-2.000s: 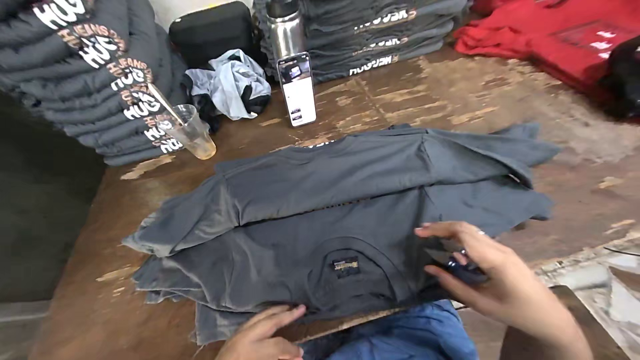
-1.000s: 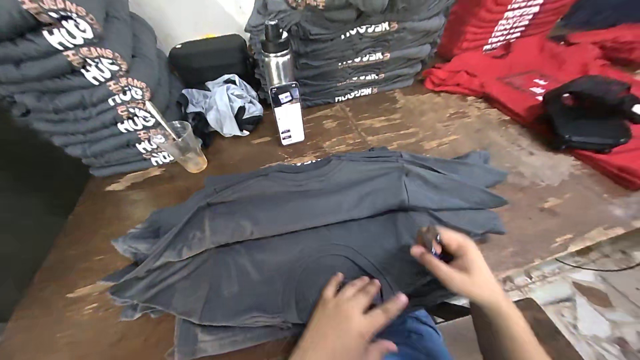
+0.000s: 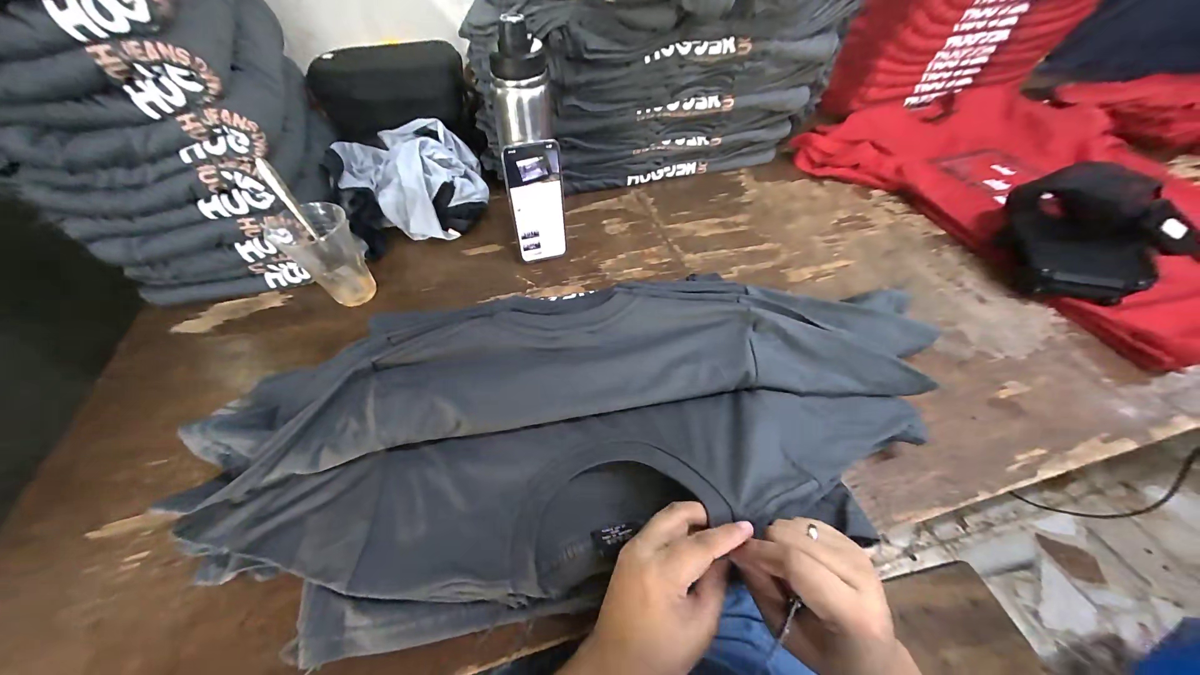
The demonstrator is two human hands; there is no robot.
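Observation:
Dark grey T-shirts (image 3: 450,506) lie in overlapping layers across the wooden table, the nearest with its round neckline facing me. My left hand (image 3: 670,581) pinches the right side of that neckline between thumb and fingers, close to the neck label (image 3: 614,537). Touching it on the right, my right hand (image 3: 816,586), with a ring on one finger, grips the same collar edge. A small dark metal tool (image 3: 787,621), its kind unclear, sticks out below the right hand's fingers. The fingertips hide the exact spot of cloth they hold.
Folded grey shirts (image 3: 178,169) are piled at the left, with another pile (image 3: 656,94) behind. A tilted plastic cup (image 3: 333,258), a phone (image 3: 536,202) leaning on a steel bottle (image 3: 523,108), a crumpled cloth (image 3: 412,178) and a black case (image 3: 389,89) stand between. Red shirts (image 3: 956,159) hold a black strapped item (image 3: 1083,230).
My hands have come together at the neckline; one second ago they were apart. The nearest shirt's collar opening now shows wider, with its label in sight.

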